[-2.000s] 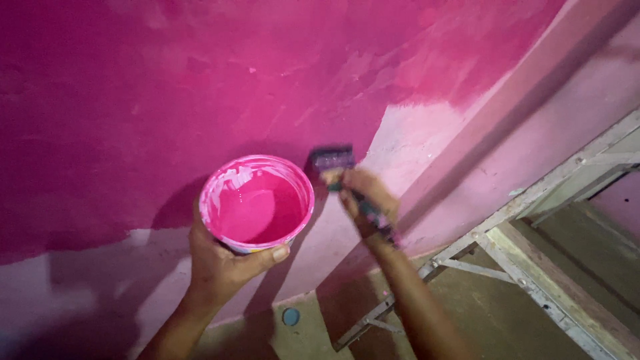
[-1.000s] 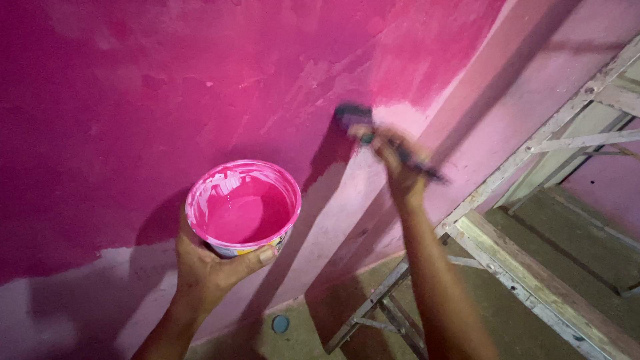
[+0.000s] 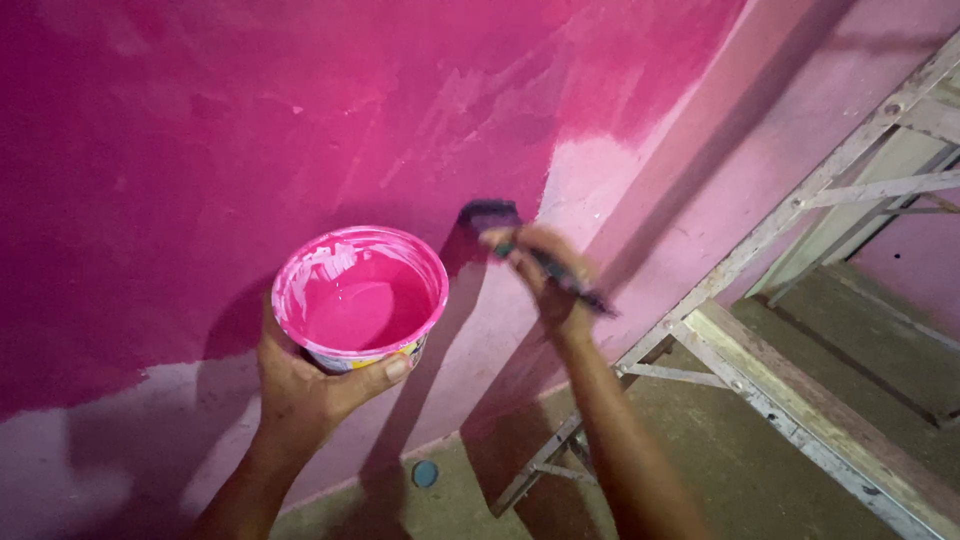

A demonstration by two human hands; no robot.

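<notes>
My left hand grips a plastic tub from below and the side, its thumb on the labelled outer wall. Bright pink paint lies inside, with paler streaks up the inner wall. To the right, my right hand is closed around the handle of a paintbrush, blurred by motion. The dark bristles are at the wall, near the edge of the deep pink coat; contact cannot be told. Below and right of that edge the wall is pale pink.
A paint-spotted metal ladder stands at the right, its legs reaching the floor. A round blue object lies on the floor near the wall's base. Shadows of arms and tub fall across the wall.
Over two seconds the brush moved up and right along the edge of the deep pink coat, then back down and left. Deep pink now covers some formerly pale wall there. The tub stays in my left hand.
</notes>
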